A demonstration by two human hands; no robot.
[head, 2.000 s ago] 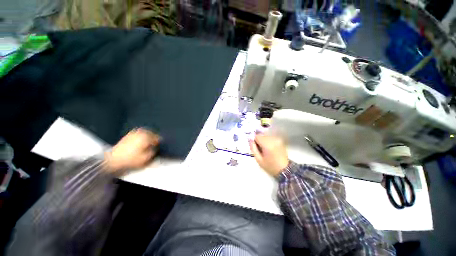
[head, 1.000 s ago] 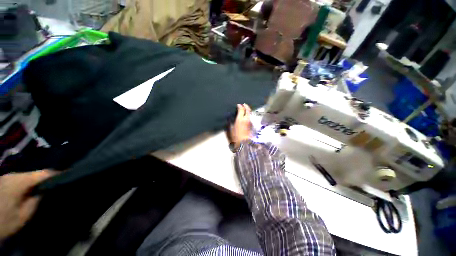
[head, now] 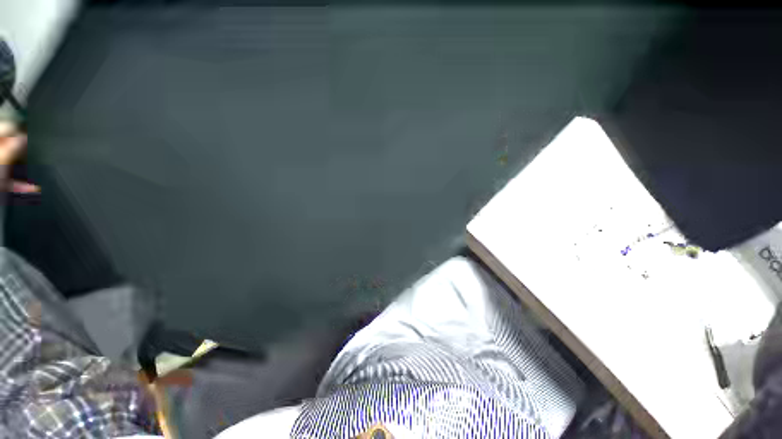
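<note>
A large dark green-black cloth panel (head: 283, 171) fills the upper left and middle of the view, blurred, and reaches down towards the lap. My left hand (head: 13, 159) is cut off by the left edge and blurred, at the cloth's left border; its grip cannot be made out. My right hand is not in view; only a dark piece of what may be the sleeve shows at the lower right edge. The pale sewing machine (head: 763, 257) is cut off at the right edge.
The white table (head: 566, 206) has a corner pointing up and a front edge running down to the right. Black thread snips (head: 717, 358) lie on it near the machine. A striped apron (head: 412, 407) covers the lap below.
The view has swung left and down, so the machine sits at the right edge. The cloth now covers much more of the picture. My right hand has gone out of view.
</note>
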